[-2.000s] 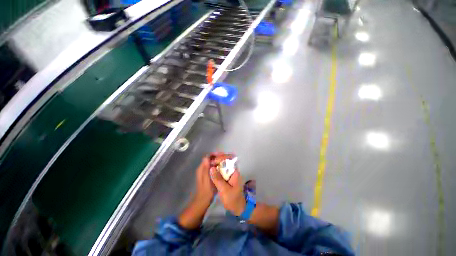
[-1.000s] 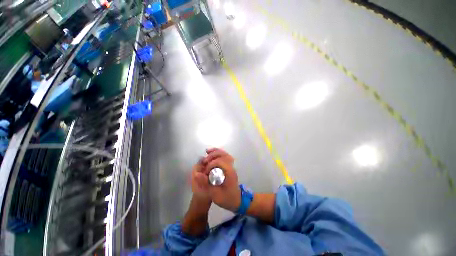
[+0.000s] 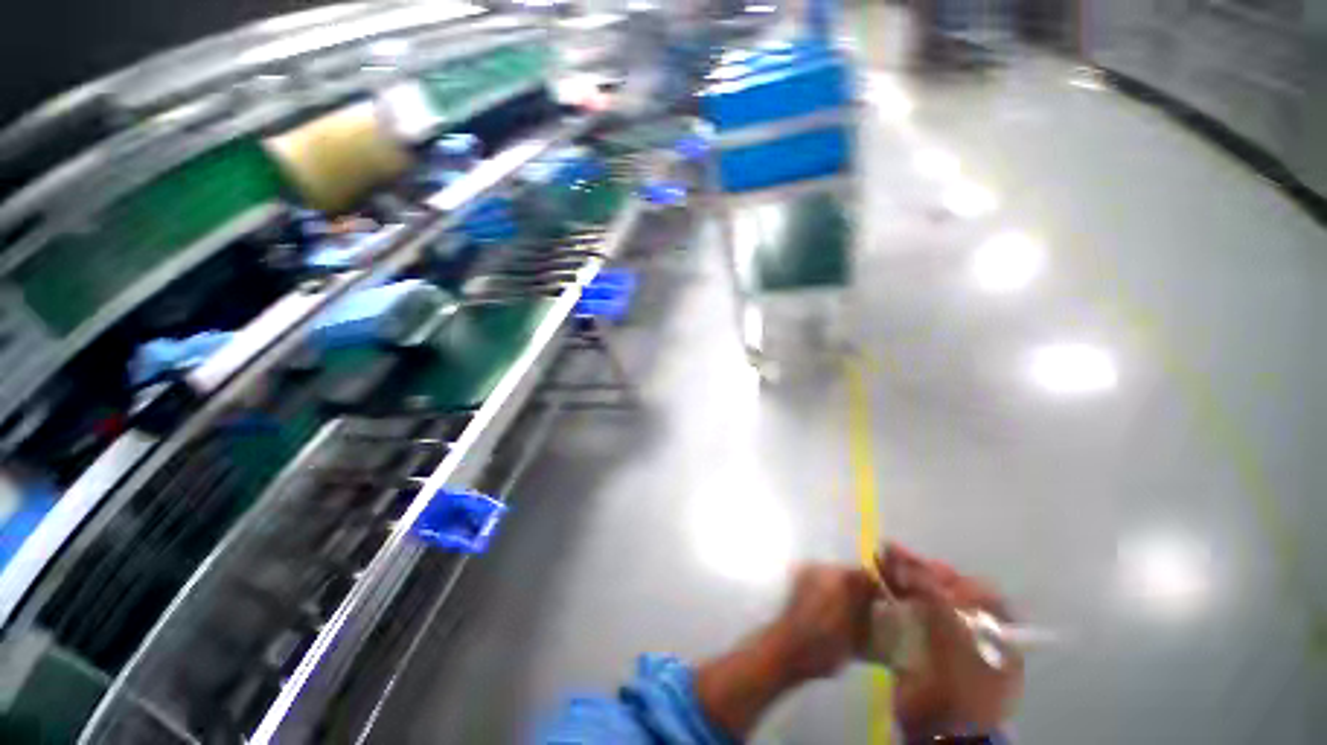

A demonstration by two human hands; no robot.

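Observation:
A small pale object (image 3: pixel 898 636), which looks like a small bottle or tube, is held between my two hands at the lower right. My left hand (image 3: pixel 827 622) comes from the left, its fingers closed against the object's left side. My right hand (image 3: pixel 953 655) is wrapped around it from the right, and a shiny whitish part shows at its fingers. The hands are close together above the floor. Motion blur hides the fingertips and the object's exact shape.
A conveyor with a metal rail (image 3: pixel 488 415) runs along the left, with a blue bin (image 3: pixel 460 520) on its outer side and another blue bin (image 3: pixel 604 294) farther along. A rack with blue boxes (image 3: pixel 786 153) stands ahead. People in blue sleeves (image 3: pixel 371 315) are beyond the conveyor. A yellow line (image 3: pixel 863 466) marks the floor.
The view has swung and now looks farther ahead, showing the rack and workers more fully. Both hands have moved to the lower right of the picture, still together around the object.

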